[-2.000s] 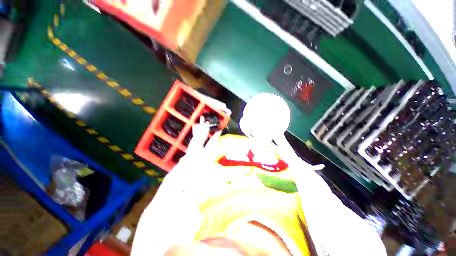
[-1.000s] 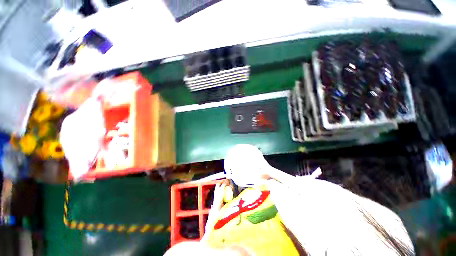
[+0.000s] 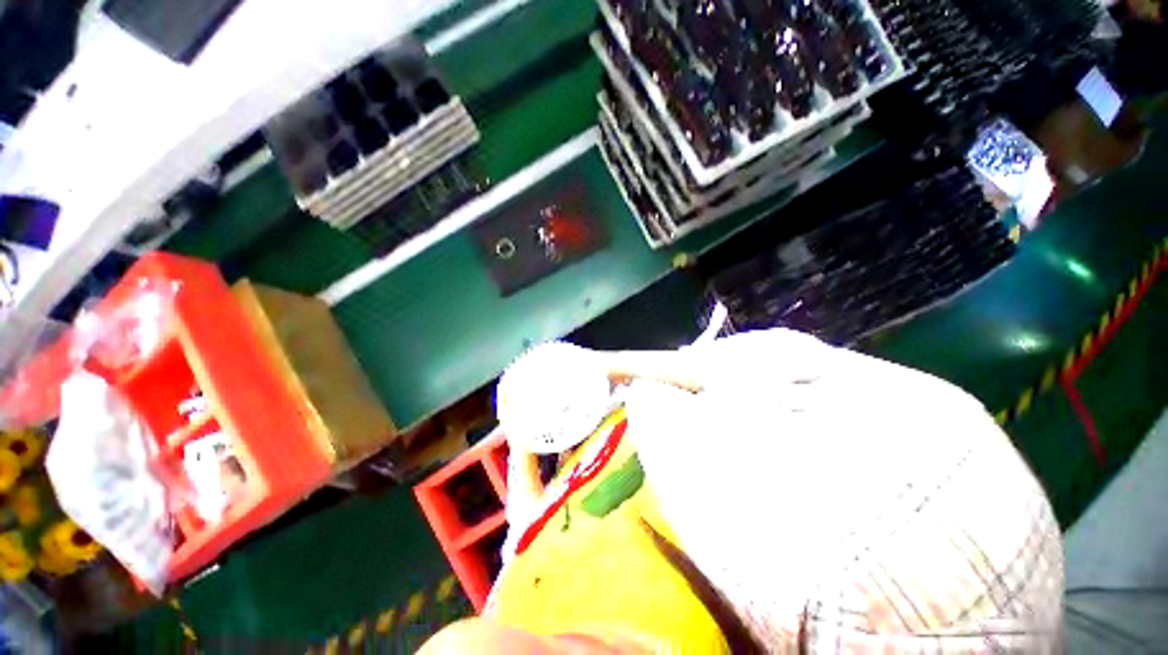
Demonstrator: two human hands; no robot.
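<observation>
An orange-red divided tray (image 3: 448, 495) shows in part at lower centre, beside the bench's front edge, with dark parts in its pockets. My left hand (image 3: 521, 484) is a washed-out shape at the tray's right side; its grip cannot be made out. A round white fan (image 3: 551, 399) is in front of my chest and covers part of the tray and my left hand. My right hand (image 3: 653, 374) is overexposed beside the fan, at the end of the pale sleeve; its fingers cannot be told apart, nor whether it holds the fan.
Stacked trays of glossy dark parts (image 3: 756, 96) and a dark mat with red bits (image 3: 544, 237) are on the green bench (image 3: 423, 339). Another tray stack (image 3: 384, 154) stands behind. An orange-red box (image 3: 231, 384) and a cardboard box (image 3: 314, 365) are at left. Dark parts (image 3: 871, 262) lie at right.
The view has swung right along the bench, and the bench items have shifted left. The divided tray has gone from largely visible to mostly hidden. The fan stays before my chest.
</observation>
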